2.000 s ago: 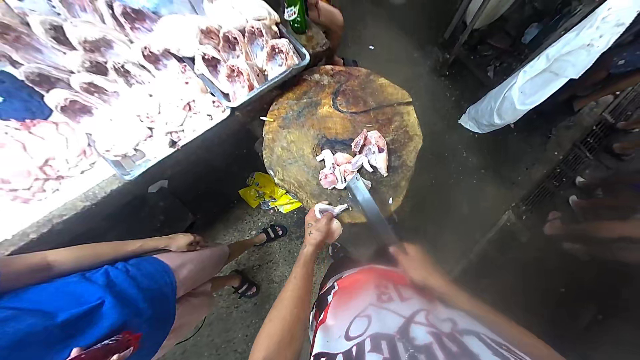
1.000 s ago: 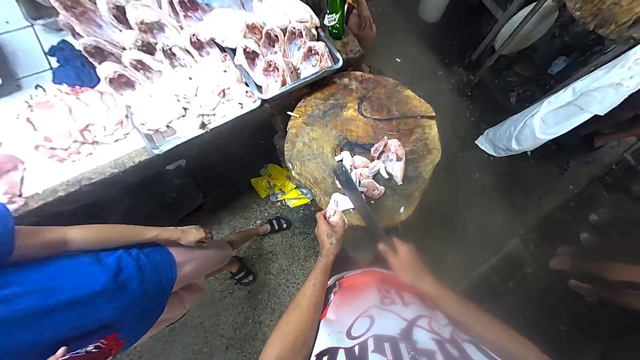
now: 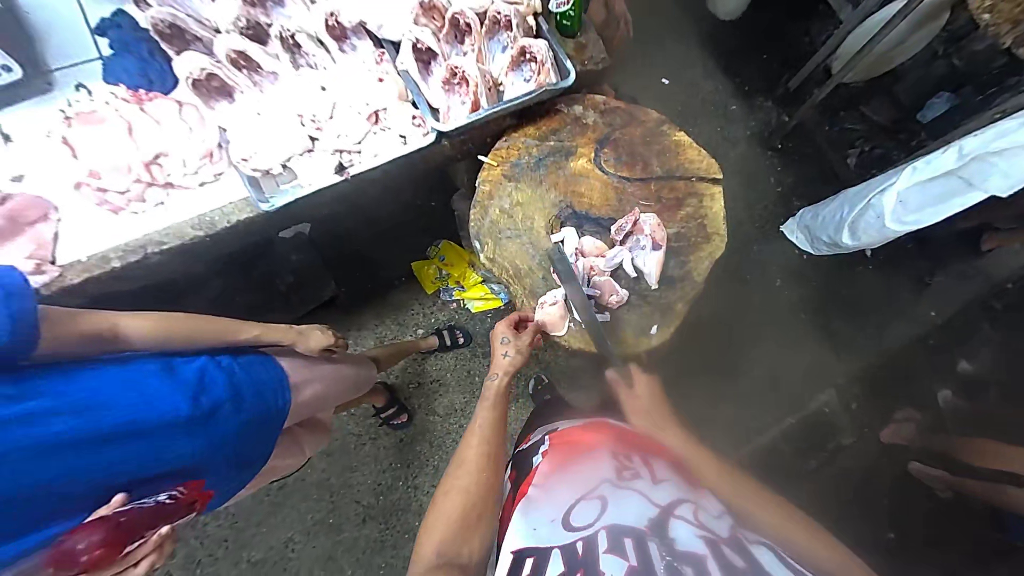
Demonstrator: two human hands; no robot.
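On a round wooden chopping block (image 3: 528, 192) lie several cut pieces of raw chicken (image 3: 650, 250). My left hand (image 3: 516, 336) pinches a pale piece of raw chicken (image 3: 552, 312) at the block's near left edge. My right hand (image 3: 640, 396) is closed round the handle end of a long knife (image 3: 582, 300); the handle itself is hidden in the blurred fist. The blade slants up and left across the block, just right of the held piece and over part of the cut chicken.
Trays of raw chicken (image 3: 500, 60) fill the counter at upper left. A person in a blue shirt (image 3: 144, 432) stands at left, holding a red package (image 3: 120, 532). Yellow wrappers (image 3: 456, 276) lie beside the block. White sheeting (image 3: 904, 192) extends at right.
The piece in my left hand now lies against the block's edge, with the blade to its right. One second ago the blade reached higher among the cut pieces.
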